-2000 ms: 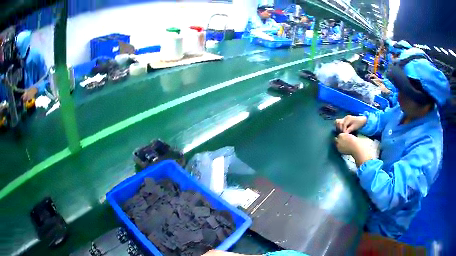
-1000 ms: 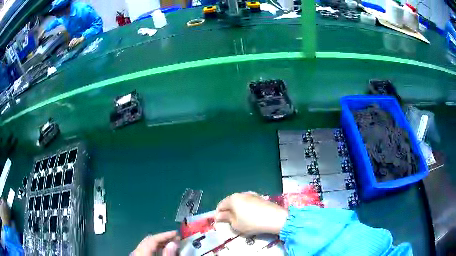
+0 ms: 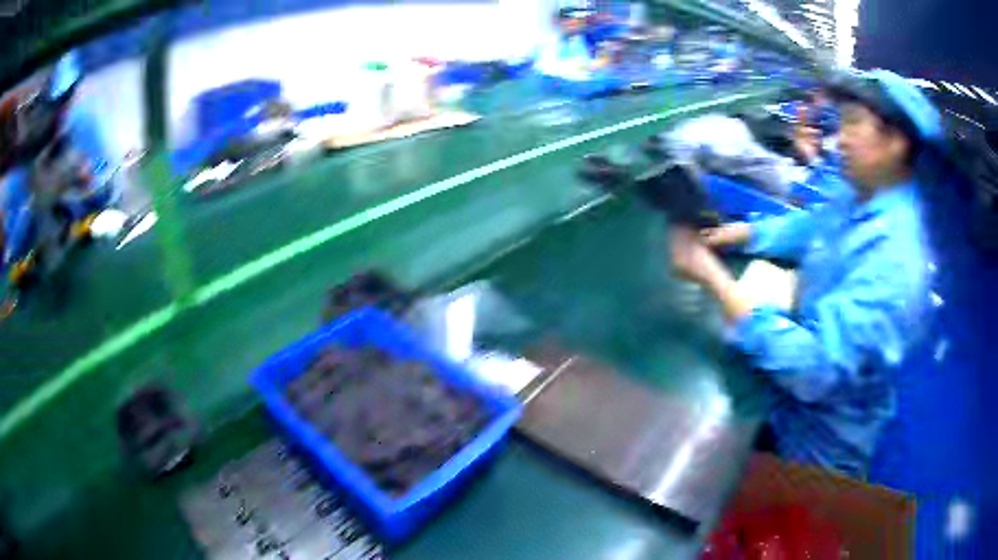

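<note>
Neither of my hands is in view. The frame is blurred. The blue parts bin (image 3: 389, 523) lies nearest in front of me, heaped with thin dark pieces (image 3: 383, 413). The joined board panel (image 3: 263, 509) lies on the bench beside the bin's left side, cut off by the bottom edge. A black plastic housing (image 3: 157, 429) sits further left. Another dark housing (image 3: 370, 293) is just beyond the bin.
A crumpled clear plastic bag (image 3: 468, 317) lies beyond the bin. Dark flat sheets (image 3: 624, 427) lie right of it. A box (image 3: 865, 509) with red material (image 3: 772, 531) is at bottom right. A worker in blue (image 3: 854, 295) on the right holds a dark object (image 3: 673, 197). A green rail (image 3: 361, 226) crosses the bench.
The view has swung right from the boards and red bubble wrap. Both my hands, seen at the boards one second ago, have left the picture. The neighbouring worker's head is now raised.
</note>
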